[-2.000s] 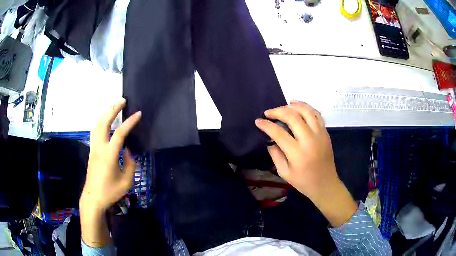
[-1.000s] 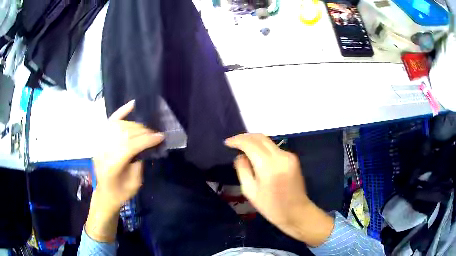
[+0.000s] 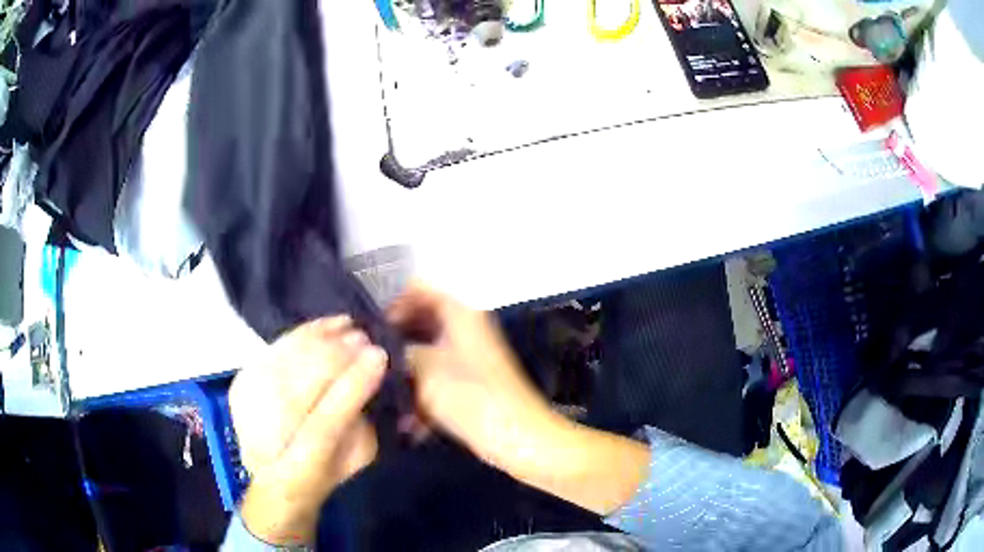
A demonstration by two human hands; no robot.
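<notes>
A dark garment piece (image 3: pixel 264 162) hangs from the upper left over the white table towards me, its two long panels now gathered together. My left hand (image 3: pixel 313 404) grips its near end at the table's front edge. My right hand (image 3: pixel 464 377) is close beside it on the right, its fingers at the same dark cloth; it is blurred and its fingertips are partly hidden, and they look closed on the cloth edge.
More dark cloth (image 3: pixel 97 108) and pale cloth (image 3: pixel 162 183) are piled at left. A smartphone (image 3: pixel 712 45), a yellow loop (image 3: pixel 614 18) and a red packet (image 3: pixel 872 97) lie at the back right. The white table (image 3: pixel 604 194) has blue crates (image 3: pixel 793 323) below its edge.
The two dark panels, spread apart earlier, are brought together. My right hand has moved left to meet my left hand at the cloth's end. The view has shifted right, showing the machine bed's corner.
</notes>
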